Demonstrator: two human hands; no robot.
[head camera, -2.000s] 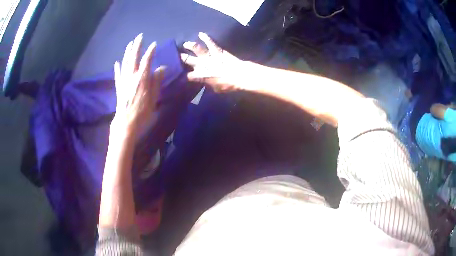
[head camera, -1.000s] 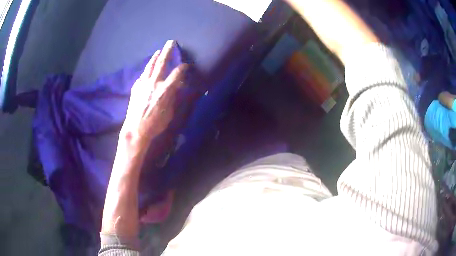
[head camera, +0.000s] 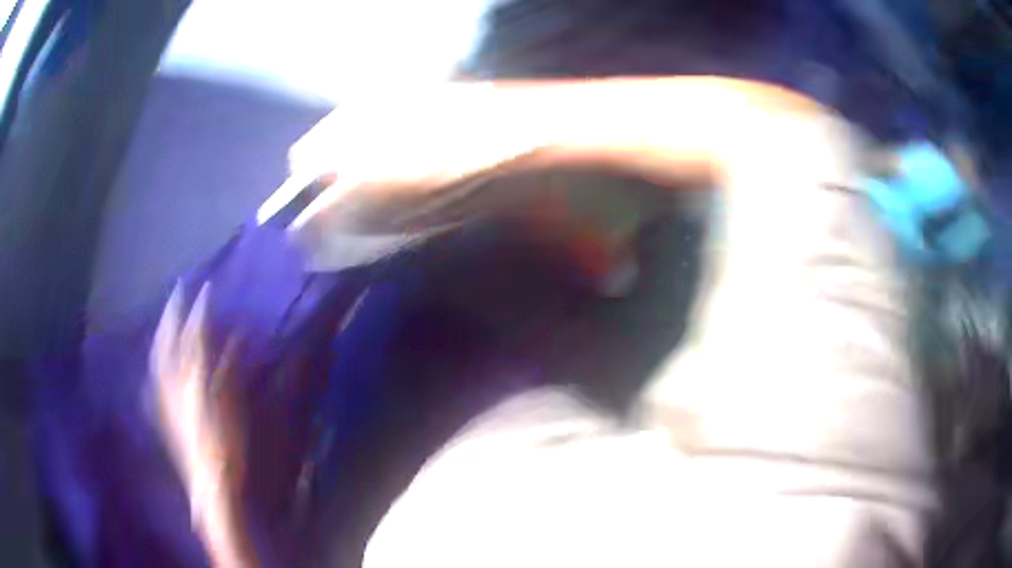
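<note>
The blue-purple garment (head camera: 250, 291) lies over the near end of the padded table (head camera: 183, 166). My left hand (head camera: 198, 383) is blurred, low on the left, over the garment with its fingers apart. My right hand (head camera: 355, 150) is overexposed and blurred above the garment's upper part, its fingers pointing left. A pale grey shape (head camera: 372, 246) shows under my right hand. Blur hides what it is and whether my hand grips it.
A bright white area (head camera: 333, 44) covers the table's far part. A blurred orange and green thing (head camera: 599, 239) shows below my right forearm. A light-blue shape (head camera: 932, 200) is at the right. My pale clothing fills the bottom.
My right hand has come back from beyond the top edge to over the garment. My left hand sits lower and further left in view. The pale grey shape and heavy blur have appeared.
</note>
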